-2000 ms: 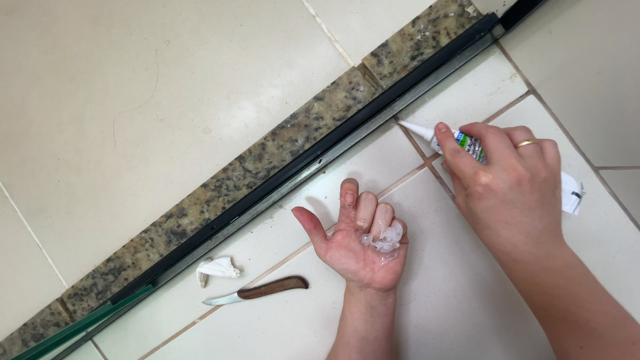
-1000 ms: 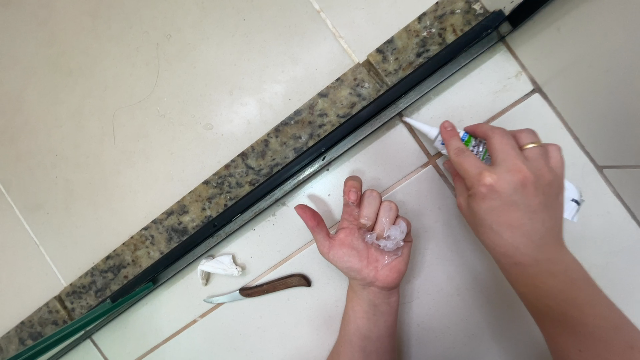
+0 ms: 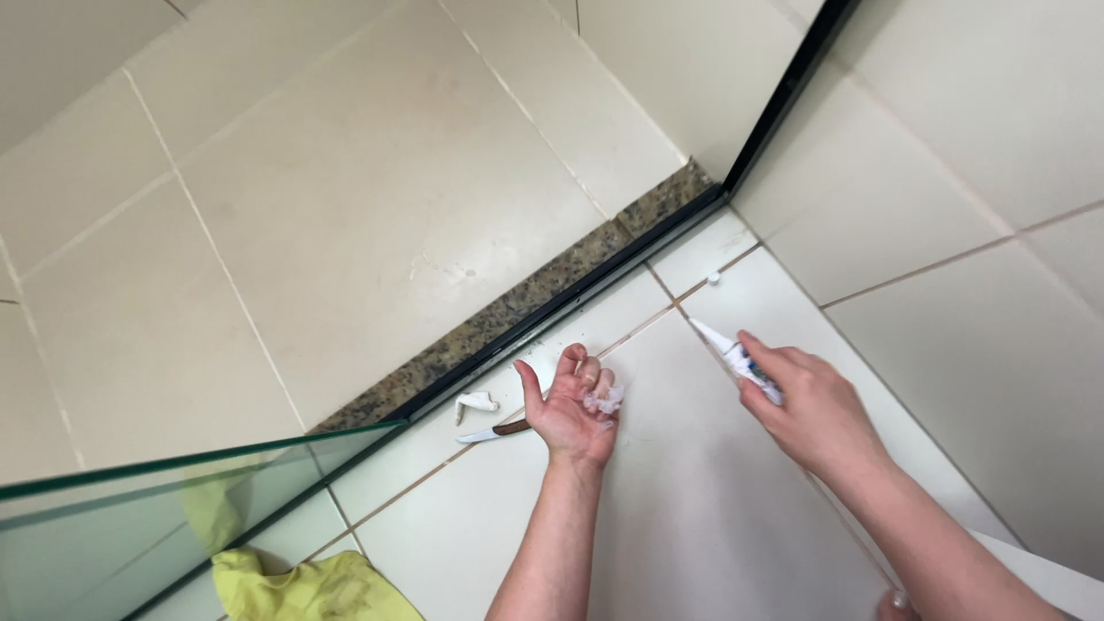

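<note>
My left hand (image 3: 576, 414) is palm up with the fingers partly curled, and a clump of clear, whitish sealant (image 3: 605, 400) clings to the fingers. In my right hand (image 3: 806, 401) is a sealant tube (image 3: 752, 371), its white conical nozzle (image 3: 709, 334) pointing up and left above the tile floor. Partly behind my left hand lies a knife (image 3: 493, 431) with a brown handle. Near the blade sits a crumpled white scrap (image 3: 474, 403). A small white cap (image 3: 713, 279) rests on the tiles beyond the nozzle.
A black metal track (image 3: 552, 312) runs diagonally beside a granite sill (image 3: 517, 302). At the left stands a glass panel (image 3: 103, 517), with a yellow cloth (image 3: 319, 591) by its base. A tiled wall (image 3: 966, 259) rises at the right. Part of a toe shows at the bottom right.
The view has pulled back, bringing in the glass panel, yellow cloth and cap. My right hand has tilted the tube's nozzle; my left stays palm up with the clump.
</note>
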